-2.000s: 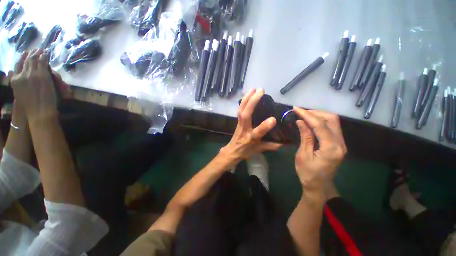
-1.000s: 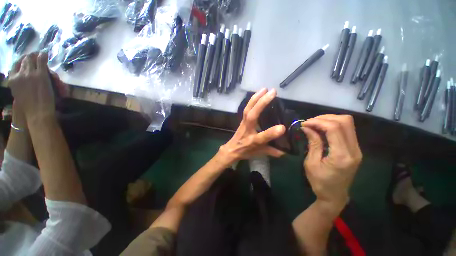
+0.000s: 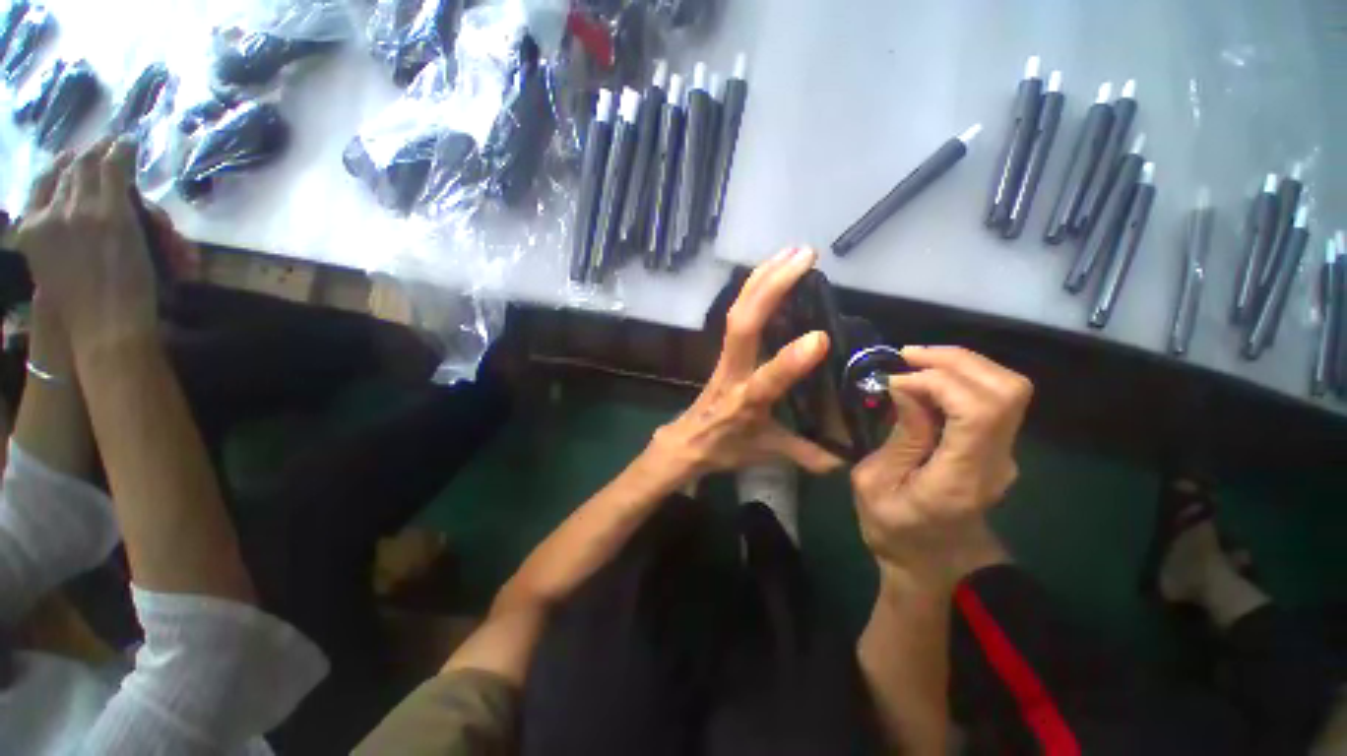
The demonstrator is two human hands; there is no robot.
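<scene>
My left hand (image 3: 746,377) holds a black device (image 3: 813,355) over the table's front edge, its fingers and thumb spread around the device's left side. The device is dark and its exact shape is unclear. A round dark part (image 3: 872,377) with a shiny ring is at the device's right side. My right hand (image 3: 946,451) pinches this round part between thumb and fingertips. A small red spot shows on it. Just beyond, a single black rod (image 3: 904,192) with a white tip lies slanted on the table.
White table (image 3: 857,74) carries a group of black rods (image 3: 672,170) and more rods (image 3: 1030,148) at right. Clear bags with dark parts (image 3: 429,163) lie at left. Another person's hands (image 3: 96,222) are at the left edge. A foot (image 3: 1204,561) shows below right.
The device and both hands have shifted slightly. The round part has turned, so its shiny ring and centre show more. My right hand has moved a little left since one second ago.
</scene>
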